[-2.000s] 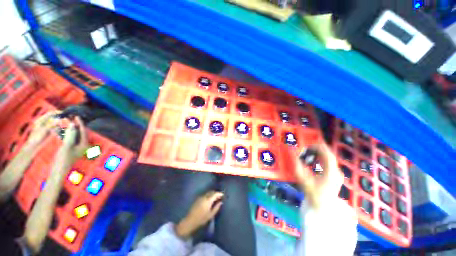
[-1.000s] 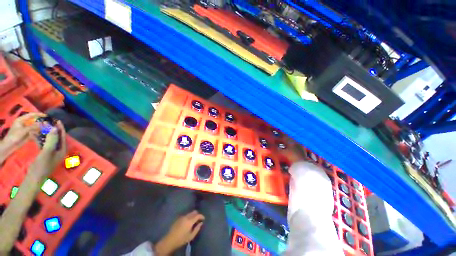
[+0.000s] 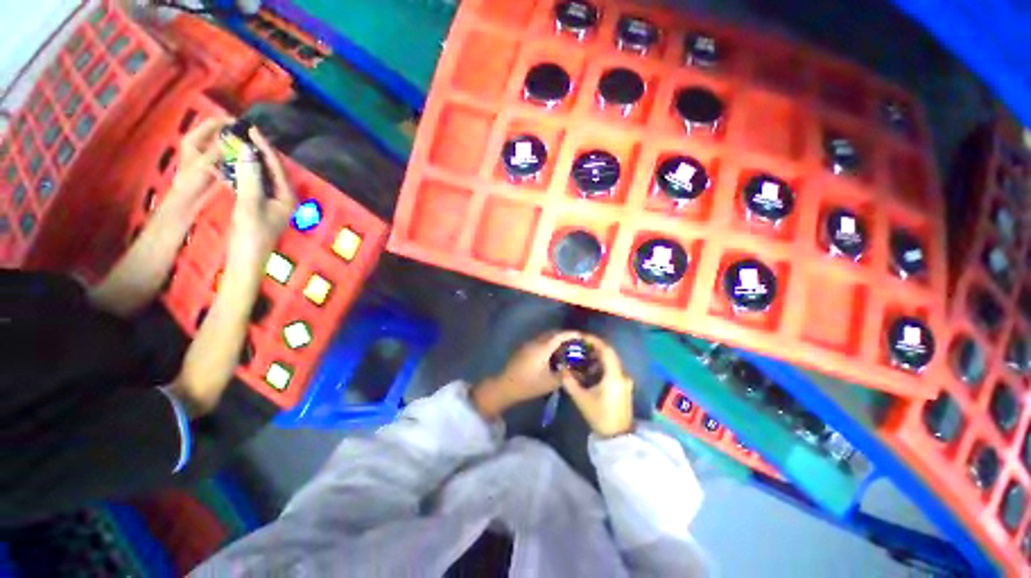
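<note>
A round smartwatch unit (image 3: pixel 577 358), dark with a small lit mark, is held between both my hands above my lap. My left hand (image 3: pixel 529 373) grips its left side. My right hand (image 3: pixel 606 391) grips its right side. The red-orange compartment tray (image 3: pixel 503 234) lies in front of me. It holds round units in rows, several with white logos lit, others dark, and one grey. Some pockets at its left and near the lower right are empty.
At left, a coworker's hands (image 3: pixel 251 181) hold a unit above a tray (image 3: pixel 357 271) with lit square units. A blue stool (image 3: pixel 367 361) stands beside it. Another red-orange tray (image 3: pixel 959 452) with round units is at right, by the blue rack.
My right hand has come back from the tray's right part to my lap, with a round unit. Both hands are now together on it. The view has shifted, and the shelf's black box is out of view.
</note>
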